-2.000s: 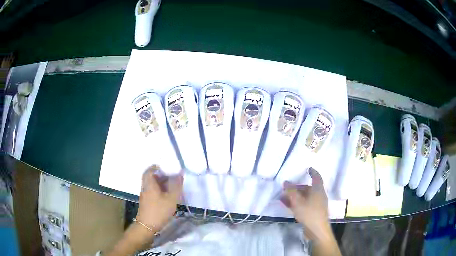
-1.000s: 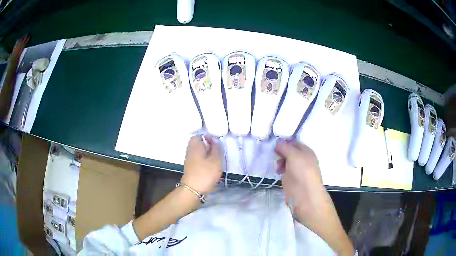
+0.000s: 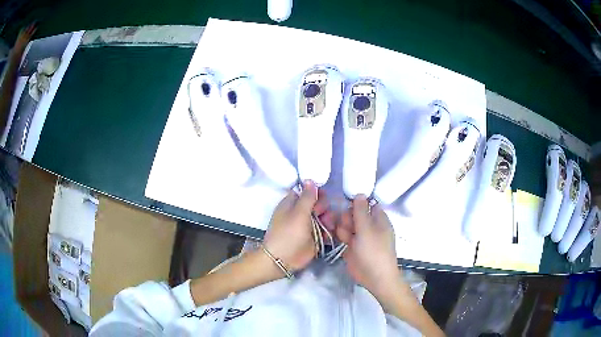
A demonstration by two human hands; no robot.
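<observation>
Six glossy white handsets lie on the white work sheet [image 3: 178, 164]. The two middle ones, the left-middle handset [image 3: 316, 145] and right-middle handset [image 3: 361, 148], lie face up with gold panels showing. The two left handsets [image 3: 260, 135] and two right handsets [image 3: 412, 158] are rolled onto their sides. My left hand [image 3: 293, 227] is closed around thin white power leads [image 3: 321, 240], its thumb at the left-middle handle end. My right hand [image 3: 370, 243] is closed on leads too, its thumb at the right-middle handle end. The fingers hide the plugs.
Another handset [image 3: 491, 184] lies at the sheet's right edge, beside note paper [image 3: 527, 230] with a dark pen. Several waiting handsets [image 3: 553, 187] stand in a row at far right. One handset [image 3: 279, 8] is on the belt. A carton [image 3: 132, 263] is lower left. A person's hand shows upper left.
My hands have come together at the middle handle ends and gathered the leads. The outer four handsets have rolled from face up onto their sides. The middle two remain face up.
</observation>
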